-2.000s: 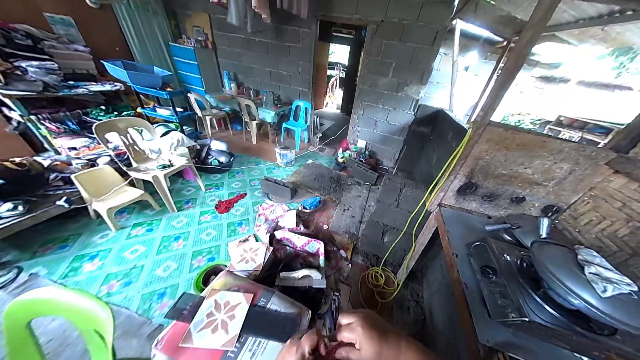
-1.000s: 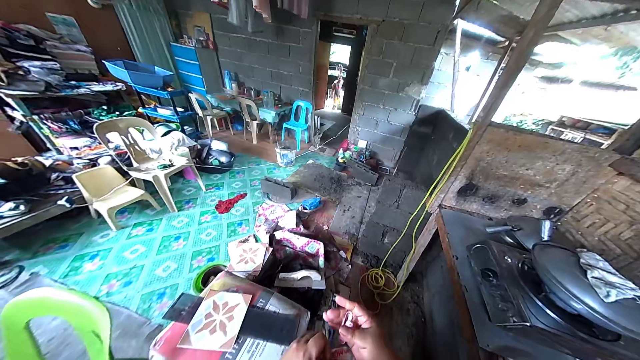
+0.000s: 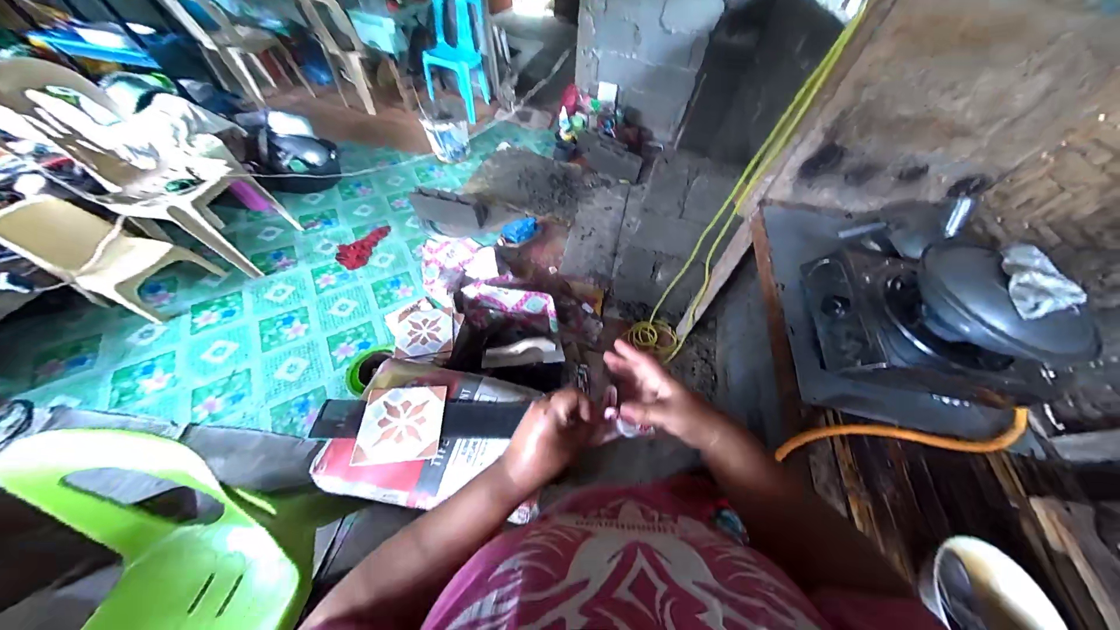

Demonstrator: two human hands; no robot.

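My left hand [image 3: 551, 433] is closed in front of my shirt, fingers curled around something small that I cannot make out. Close to its right, my right hand [image 3: 658, 398] is spread, thumb and fingers apart, palm turned toward the left hand. A small pale and pink item [image 3: 626, 422] shows between the hands, at the right thumb; whether it is gripped is unclear. Left of the hands, a patterned tile [image 3: 400, 424] lies on a dark flat strip [image 3: 490, 418] across a printed sack [image 3: 350, 472]. Beyond it are a second tile [image 3: 424, 328] and an open box with pink patterned edges [image 3: 512, 297].
A gas stove [image 3: 853, 306] with a lidded pan [image 3: 997, 297] stands at the right, its orange hose [image 3: 901, 436] near my right forearm. A green plastic chair [image 3: 201, 560] is at lower left. Yellow cord [image 3: 652, 334] coils beyond my hands. Concrete blocks [image 3: 446, 210] lie ahead.
The view has tilted down, showing my shirt and forearms. My hands were together two seconds ago; the right one has since come away and spread its fingers.
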